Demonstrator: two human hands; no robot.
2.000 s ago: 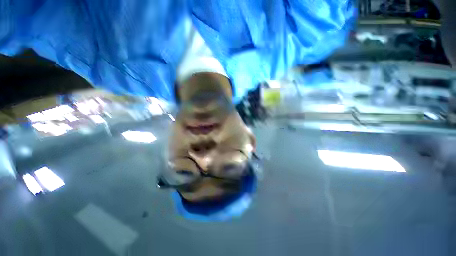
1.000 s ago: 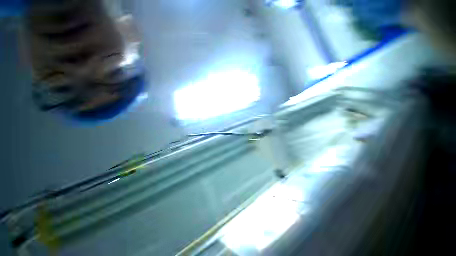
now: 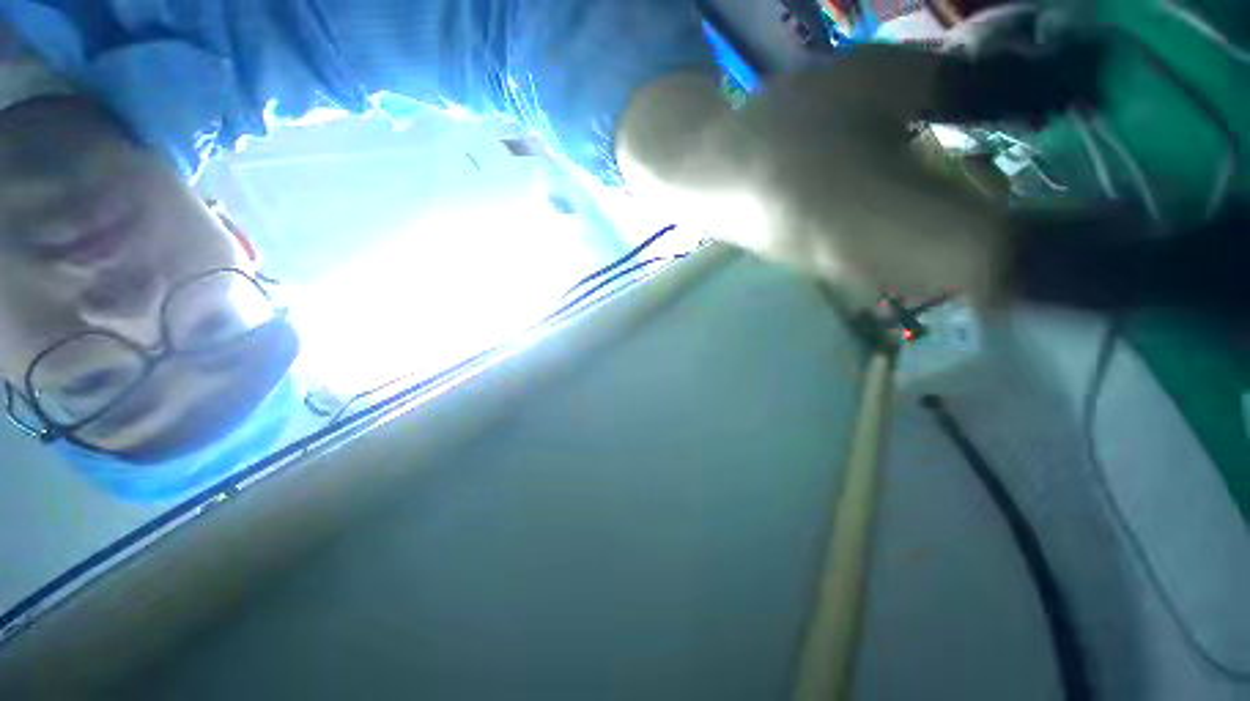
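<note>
The head view is upside down and partly blurred. One hand (image 3: 864,178) reaches from a blue sleeve across the upper right, with black coverings on its fingers (image 3: 1124,260). The fingers look spread. I cannot tell whether it is my left or my right hand, or whether it holds anything. No second hand can be made out. Below the hand are a small pale block (image 3: 943,345) with a red light and a yellowish rod or edge strip (image 3: 850,534).
A person in blue clothing, glasses and a blue cap (image 3: 178,438) shows upside down at left. A broad grey-green panel (image 3: 548,520) fills the lower middle. A black cable (image 3: 1014,514) hangs at right. A green surface (image 3: 1193,370) with thin pale cables lies at the right edge.
The view has swung strongly. The hand with black finger coverings has come into view. The person's face is larger and lower at left, and the green surface now shows at right.
</note>
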